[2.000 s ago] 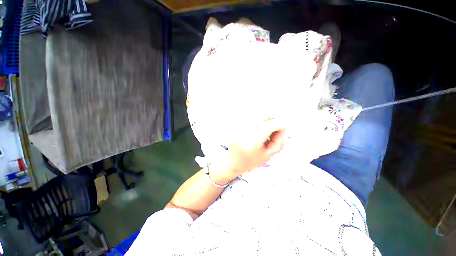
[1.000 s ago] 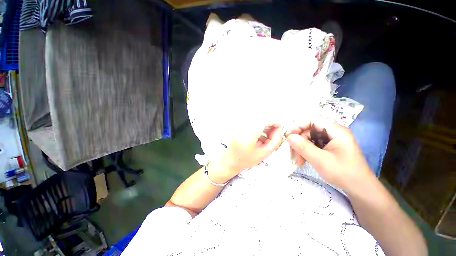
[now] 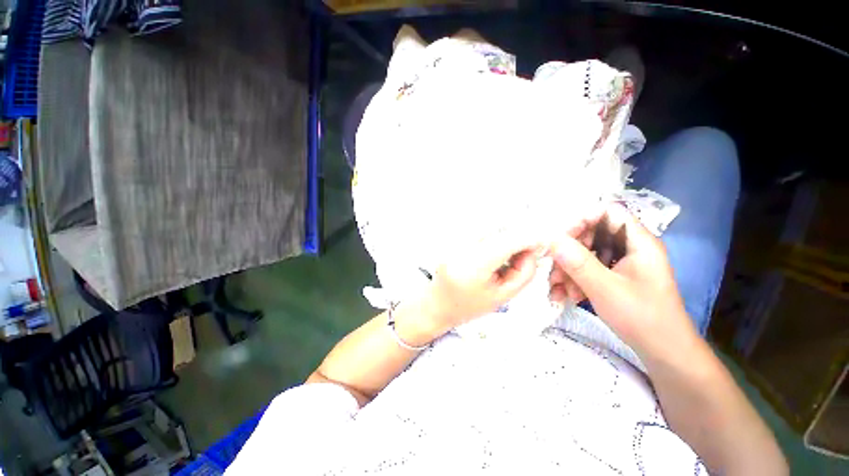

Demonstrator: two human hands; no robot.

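Note:
The floral-print garment [image 3: 484, 158] lies bunched over my thighs, mostly overexposed white, with small red and pink flowers showing at its far and right edges. My left hand [image 3: 479, 284] pinches a fold of it near the centre. My right hand [image 3: 624, 279] meets it from the right, thumb and fingertips closed on the same spot of cloth. A small dark shape shows between the right fingers and palm; I cannot tell if it is a tool or shadow. No needle or thread can be made out.
A grey-brown fabric-lined bin [image 3: 200, 149] with a blue frame edge stands at left, a striped garment [image 3: 112, 17] over its far edge. A black office chair [image 3: 98, 367] is at lower left. Brown cardboard [image 3: 791, 316] lies at right. A blue jeans knee [image 3: 698, 186] shows beside the garment.
My right hand came in from out of view to meet my left hand at the cloth, then shifted slightly. The pale thread stretched to the right no longer shows.

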